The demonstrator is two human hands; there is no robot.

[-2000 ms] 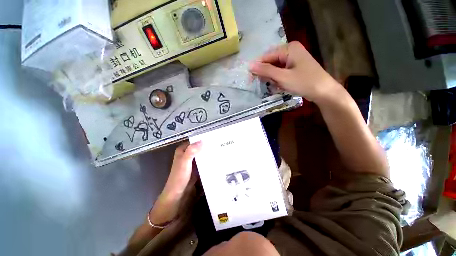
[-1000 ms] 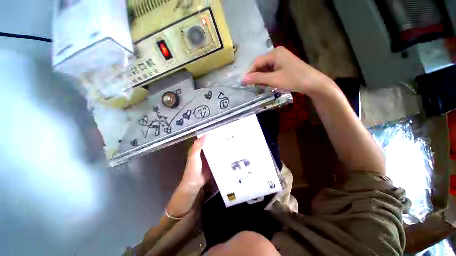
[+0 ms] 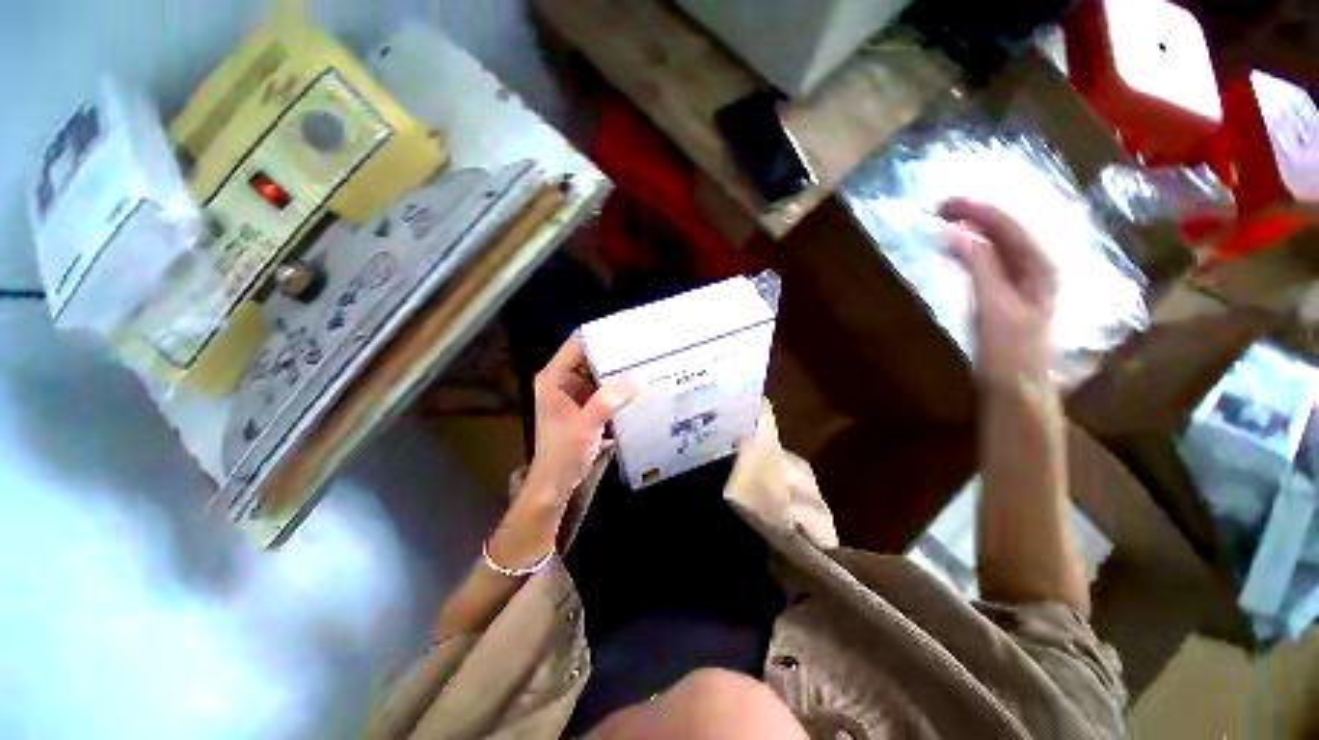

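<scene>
My left hand (image 3: 569, 422) holds a white retail box (image 3: 694, 408) over my lap, thumb on its printed face and fingers at its left side. The box's earbud picture and small gold mark show, and its top end faces up. My right hand (image 3: 1008, 275) is blurred, over the bright glossy heap of empty bags (image 3: 926, 181) in a carton at the right; whether its fingertips grip a bag cannot be told. The cream-yellow impulse sealer (image 3: 379, 171) stands at the upper left, its switch glowing red, with the doodled plate and long sealing jaw (image 3: 391, 325) in front.
Bagged white boxes (image 3: 109, 217) sit on the sealer. A black phone (image 3: 767, 148) lies on the wooden bench (image 3: 637, 72). Red stools (image 3: 1143, 80) stand at the upper right. A carton of boxes (image 3: 1251, 477) is at the far right, beside brown carton flaps.
My right hand has left the sealing jaw for the heap of bags. The view has turned right. My left hand still holds the box, now tilted with its end showing.
</scene>
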